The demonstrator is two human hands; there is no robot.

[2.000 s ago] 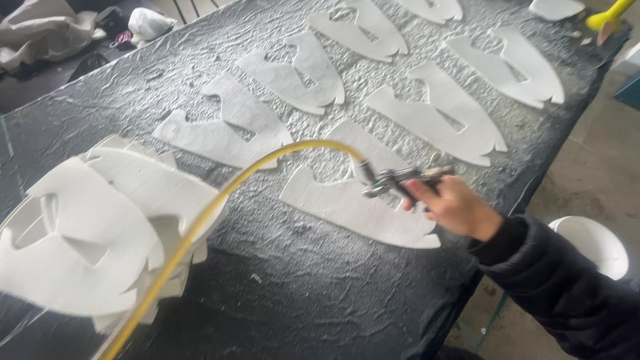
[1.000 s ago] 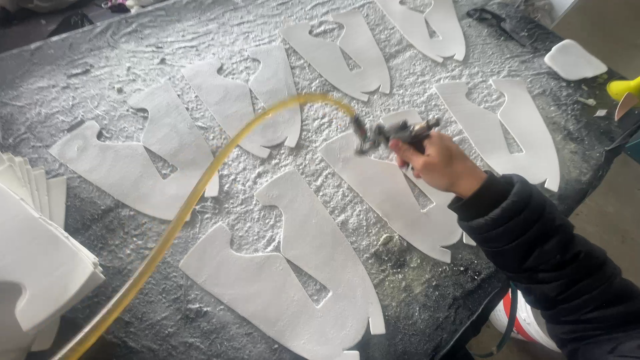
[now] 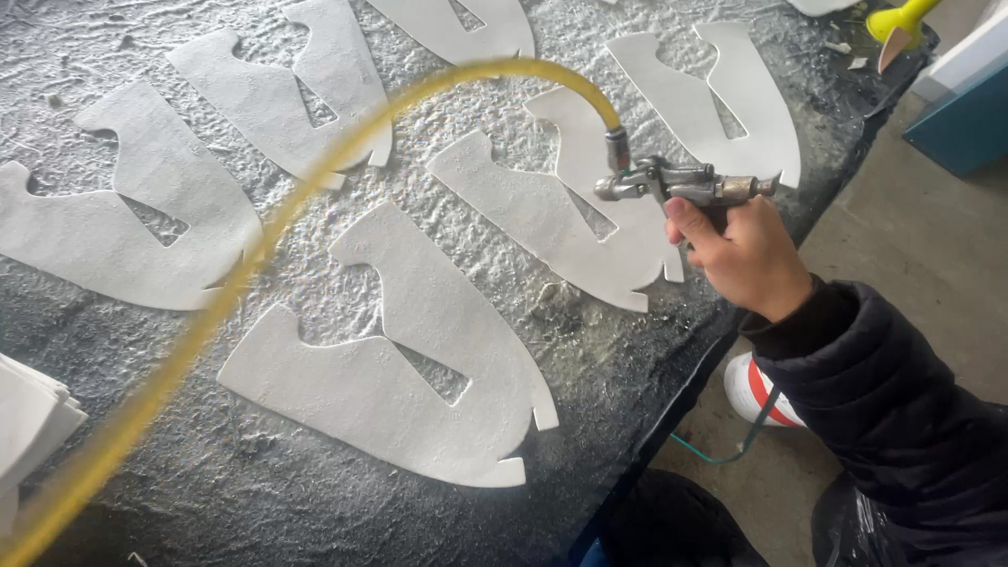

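My right hand (image 3: 748, 256) grips a metal spray gun (image 3: 677, 183) by its handle, thumb toward the trigger, nozzle toward the left. A yellow hose (image 3: 504, 67) rises from the gun's top fitting and arcs down to the lower left. The gun hangs over the right edge of one flat white cut-out piece (image 3: 520, 197). Another white cut-out piece (image 3: 465, 315) lies in front of it, and a third white piece (image 3: 732, 102) is behind the gun. Several more lie in rows on the dark, residue-coated table (image 3: 315, 504). My left hand is not in view.
A stack of white pieces (image 3: 27, 425) stands at the left edge. At the table's far right corner lies a yellow tool or funnel-like thing (image 3: 898, 24). Below the right edge are a white and red container (image 3: 760, 390), a thin green cord (image 3: 713, 459) and concrete floor.
The view has shifted a good deal over the table. My right hand holds the spray gun throughout; from one second ago it has come to the right side of the piece it was above.
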